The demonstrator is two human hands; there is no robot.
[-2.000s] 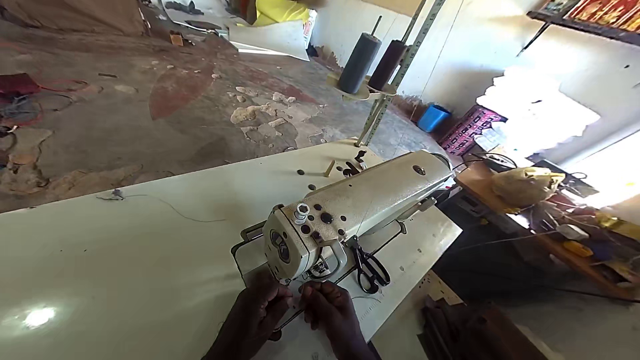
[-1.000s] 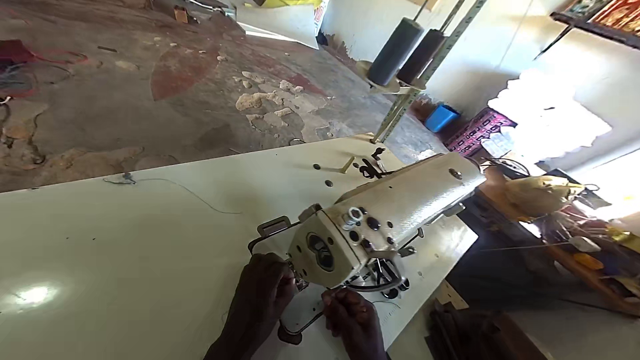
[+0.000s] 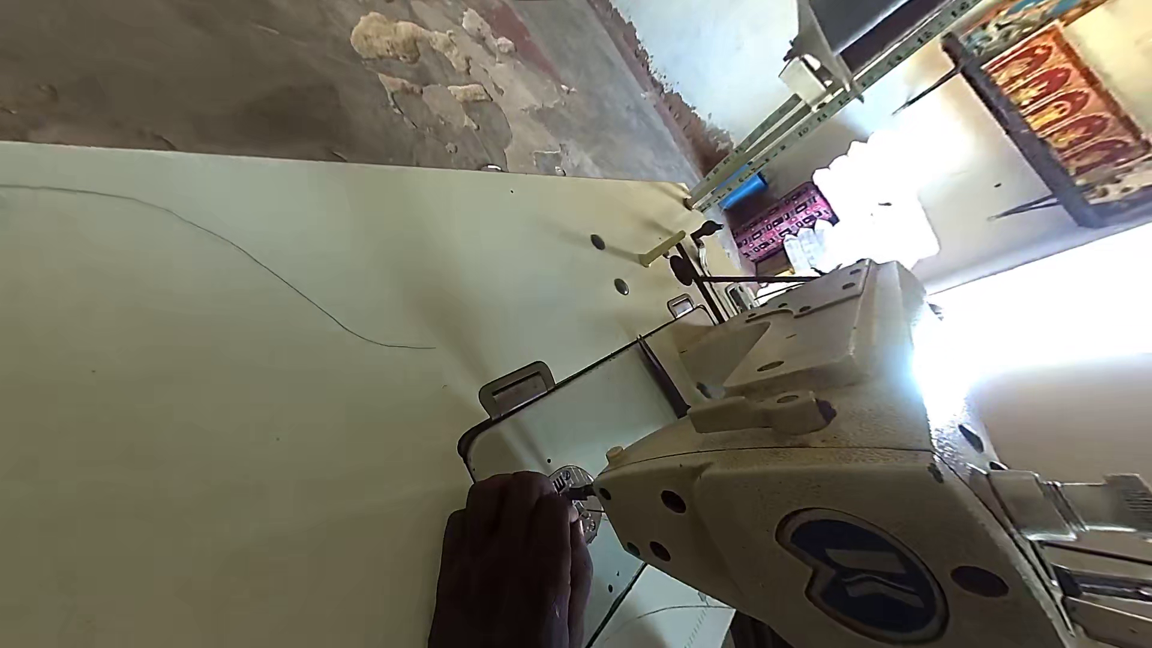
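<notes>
The off-white head of an industrial sewing machine [image 3: 774,504] fills the right of the view, with a round dark-blue badge on its end cover. My left hand [image 3: 513,558] lies at the needle area, its fingertips beside the presser foot [image 3: 580,495] and the shiny needle plate [image 3: 589,522]. What the fingers pinch, if anything, is hidden. My right hand is out of view. A dark thread [image 3: 297,290] lies loosely curved across the pale tabletop [image 3: 225,450].
Behind the machine stands a slotted metal upright [image 3: 837,103]. Beyond the table's far edge is a cracked floor [image 3: 270,90] with broken patches. A pink patterned item [image 3: 785,220] and a framed picture [image 3: 1062,108] are at the upper right.
The view has moved much closer to the machine's needle end. My right hand, earlier near the front of the machine, has left the view. My left hand remains by the needle area.
</notes>
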